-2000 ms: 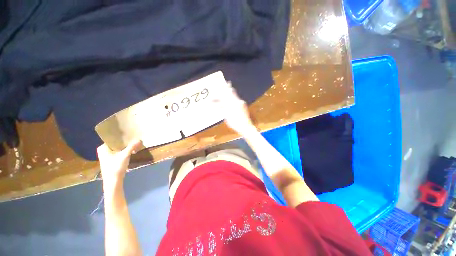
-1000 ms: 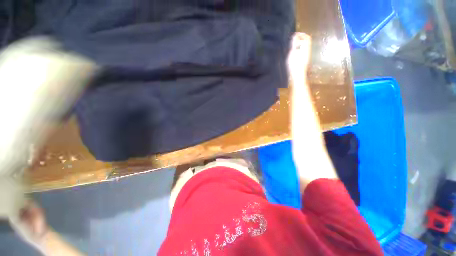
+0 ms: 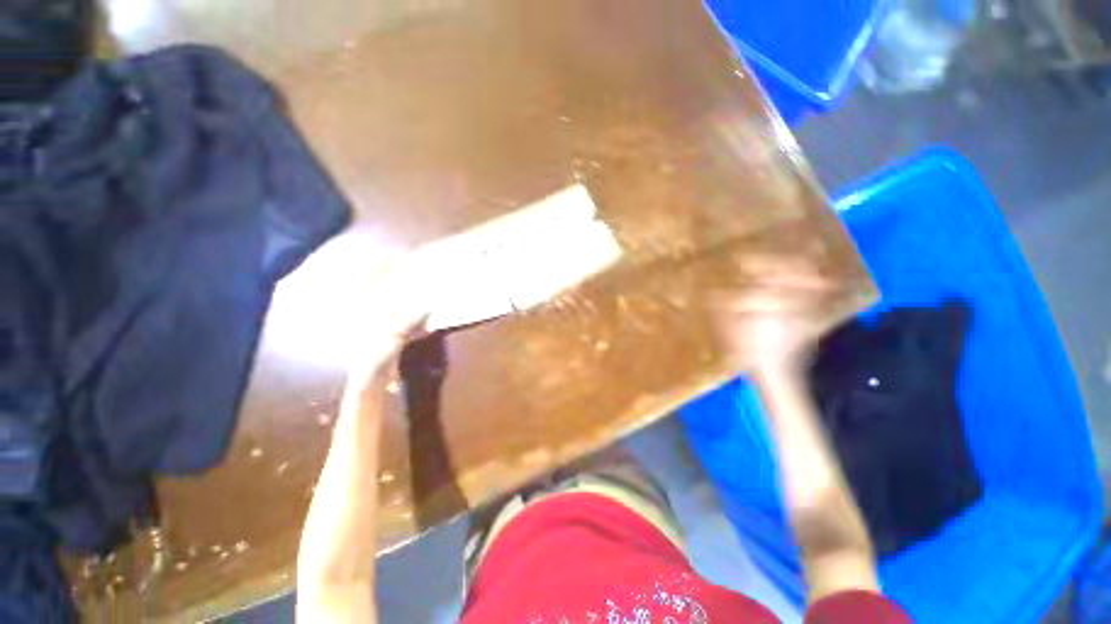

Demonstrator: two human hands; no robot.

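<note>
The pale card template [image 3: 518, 258] is held just over or on the brown table, with its small notch on the near edge. My left hand [image 3: 387, 315] grips its left end; glare washes out the fingers and that end. My right hand [image 3: 780, 305] is blurred over the table's right corner, and I cannot tell whether it holds anything. A dark garment [image 3: 183, 244] lies crumpled on the left of the table.
A large blue bin [image 3: 1029, 488] stands at the table's right corner with a dark garment [image 3: 902, 414] in it. A second blue bin [image 3: 804, 43] is beyond the far right edge. The glossy table [image 3: 548, 378] has pale specks.
The dark garment that covered the table in front of me now lies at the left. The template and my left hand have swung in over the table. My right hand has moved nearer, towards the bin.
</note>
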